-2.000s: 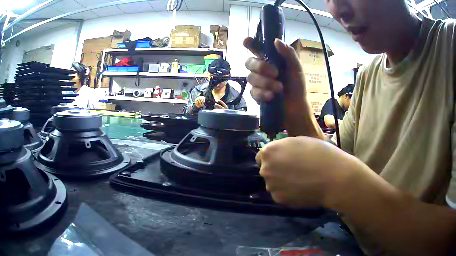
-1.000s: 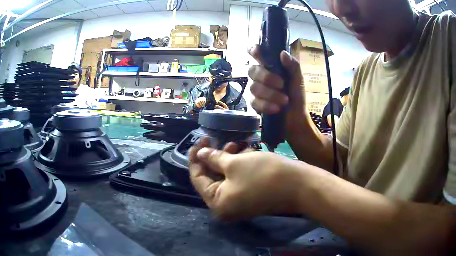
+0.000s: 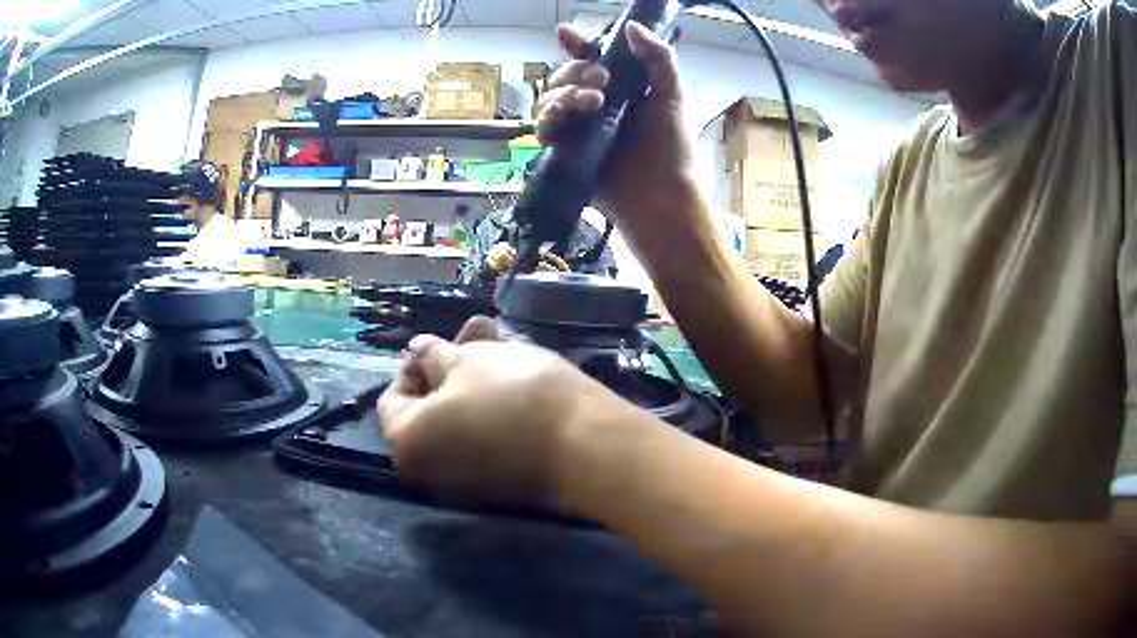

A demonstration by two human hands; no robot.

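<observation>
Neither of my own hands is in view. A person in a tan shirt (image 3: 997,312) at the right works in front of me. One of their hands grips a black electric screwdriver (image 3: 586,150), tilted with its lower end near the magnet (image 3: 574,299) of a speaker driver. Their other hand (image 3: 468,405) is at the driver's near left side, fingertips pinched; whether it holds something small cannot be told. The driver sits magnet up on a black front panel (image 3: 343,455); the hand and forearm hide much of its near side.
Several finished-looking drivers (image 3: 200,361) stand at left. A clear plastic bag (image 3: 237,586) lies at the front edge. Stacked black panels (image 3: 112,224) rise behind left. Further panels (image 3: 424,312) lie behind the driver. A cord (image 3: 804,187) hangs from the screwdriver. Another person (image 3: 549,237) sits behind, partly hidden.
The tan-shirted person's screwdriver has moved left and tilted, its lower end now at the magnet's left. Their other hand has moved left from the driver's right side, across its front.
</observation>
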